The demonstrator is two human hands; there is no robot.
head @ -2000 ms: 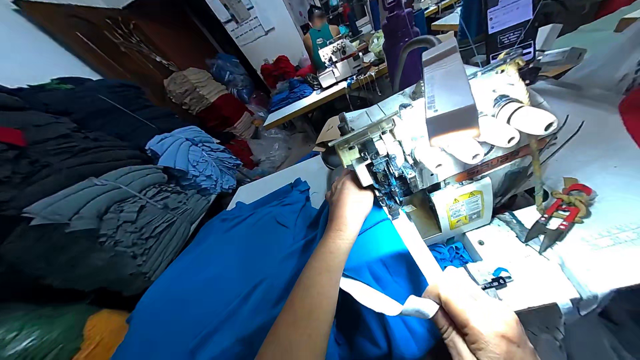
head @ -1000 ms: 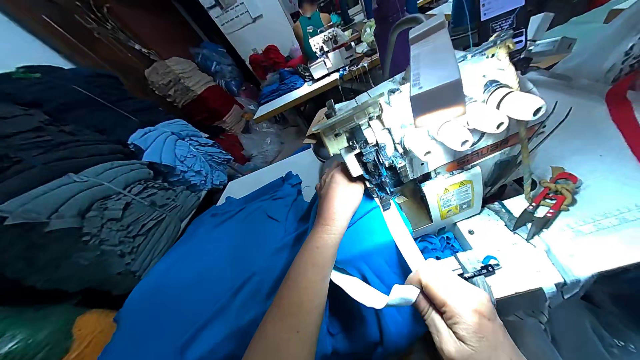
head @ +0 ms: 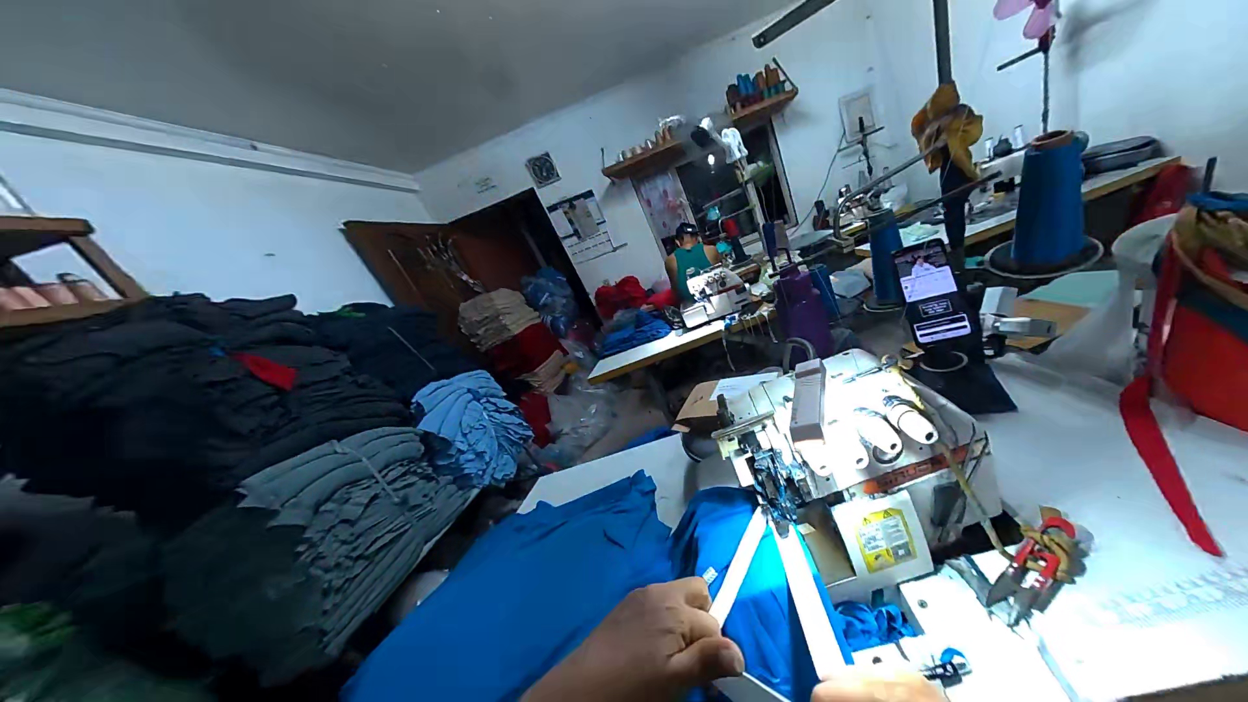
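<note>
An overlock sewing machine [head: 858, 439] stands on the white table, its needle area lit. Blue fabric [head: 546, 585] lies left of and below its presser foot. Two stretches of white tape [head: 804, 595] run from the foot toward me in a narrow V. My left hand [head: 663, 634] is closed on the left stretch, over the blue fabric. At the bottom edge my right hand [head: 873, 684] is at the lower end of the right stretch; only part of it shows, so its grip is unclear.
Red-handled thread snips [head: 1038, 565] lie right of the machine, near a hanging red strip [head: 1165, 468]. A phone [head: 934, 292] stands behind the machine. Stacks of grey fabric [head: 361, 507] and light blue fabric [head: 473, 424] rise at left. Another person [head: 690, 258] sits at a machine farther back.
My left hand has come back from beside the presser foot toward me and now holds white tape. My right hand sits lower, mostly out of frame. The view has tilted up considerably.
</note>
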